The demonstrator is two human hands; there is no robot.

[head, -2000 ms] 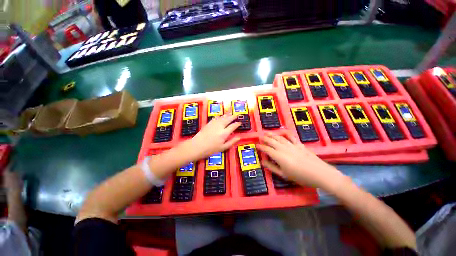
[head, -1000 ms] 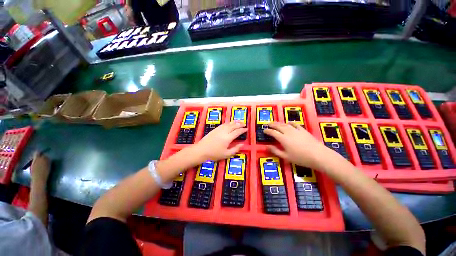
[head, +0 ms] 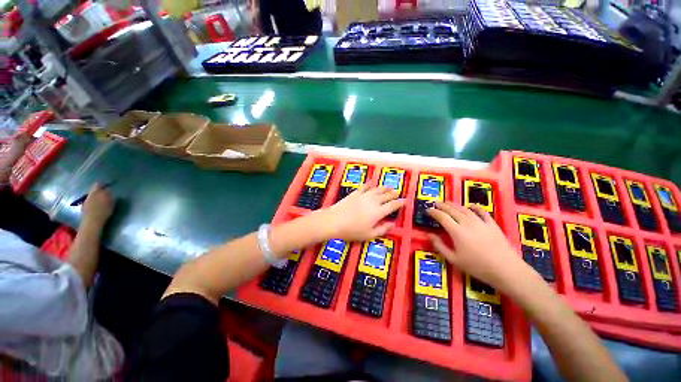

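Observation:
A red tray (head: 396,242) with two rows of keypad phones lies on the green bench in front of me. Several screens are lit blue-white; the back-row right-end phone (head: 478,195) has a dark screen. My left hand (head: 366,213) rests palm down over the middle back-row phone (head: 391,179), covering its keys. My right hand (head: 472,237) reaches its fingertips to the keys of the back-row phone (head: 430,188) to the right of that. It partly covers the front-row phone at the right end (head: 484,321). Neither hand grips anything.
A second, stacked red tray of phones (head: 556,261) adjoins on the right. Brown boxes (head: 237,148) stand back left. Behind, a belt (head: 403,101) carries a small yellow-and-black item (head: 222,99); black trays (head: 399,41) lie beyond. A person's arm (head: 91,224) is at left.
The view has swung left, so the trays sit further right. Over two seconds my right hand has moved from the front row to the back row. My left hand has moved slightly along the back row.

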